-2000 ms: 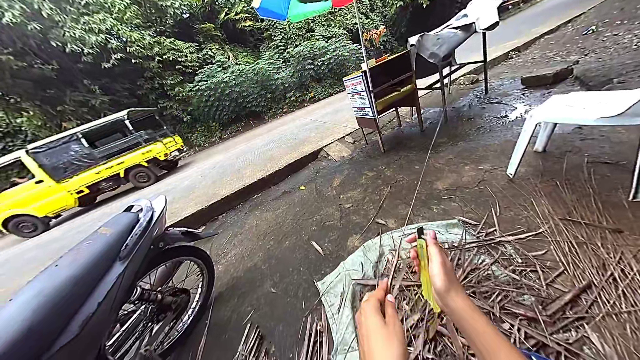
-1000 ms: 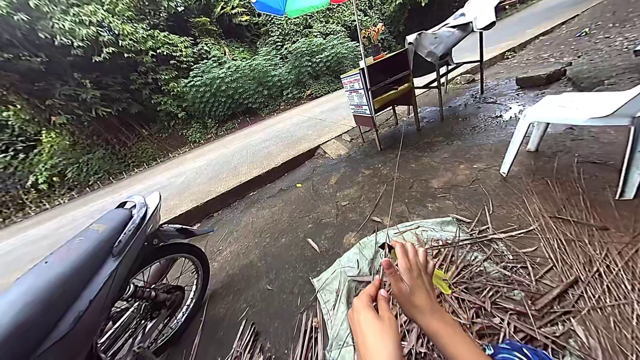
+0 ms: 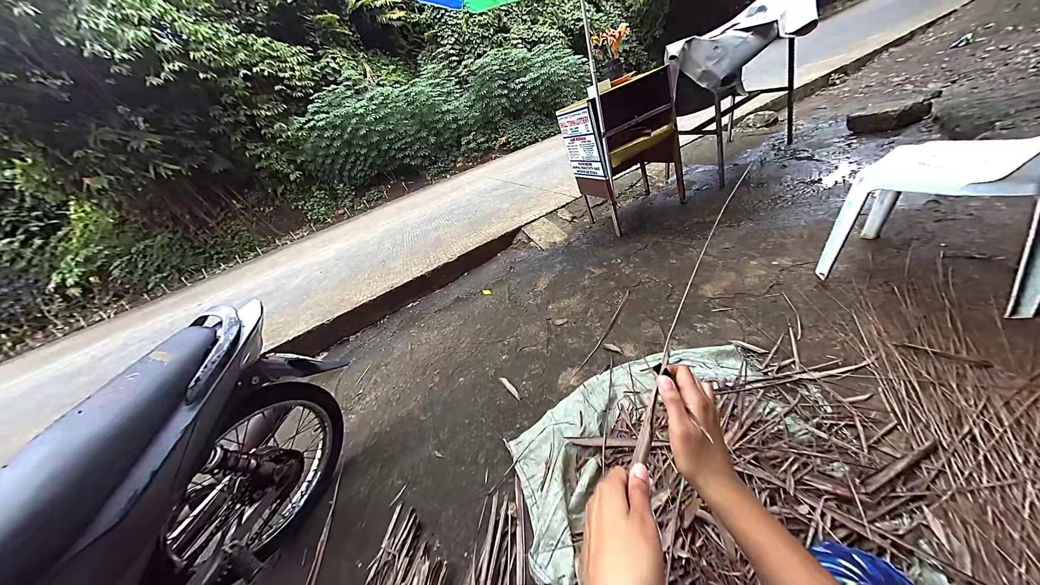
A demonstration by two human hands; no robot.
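My left hand [image 3: 624, 520] grips the near, wider end of a long dry palm leaf strip [image 3: 691, 276], which reaches away over the ground toward the tables. Farther along the strip, my right hand [image 3: 692, 418] is closed around it, with a small dark piece, perhaps a blade, showing at the fingertips. Below my hands a pale green woven sack [image 3: 561, 455] lies spread out, covered with brown leaf scraps [image 3: 780, 479]. A sheaf of thin brown ribs [image 3: 951, 406] lies to the right.
A motorcycle [image 3: 106, 439] stands at the left. The white plastic chair [image 3: 942, 175] is at the right. Beyond are a wooden stand [image 3: 605, 183] with a printed sign, a covered table [image 3: 723, 57], a concrete road [image 3: 390, 236] and bushes. More dry strips [image 3: 406, 552] lie at the bottom edge.
The yellow-handled tool seen upright in my right hand two seconds ago is no longer seen that way. Both hands are now on the strip, farther apart than one second ago. The yellow vehicle has left view.
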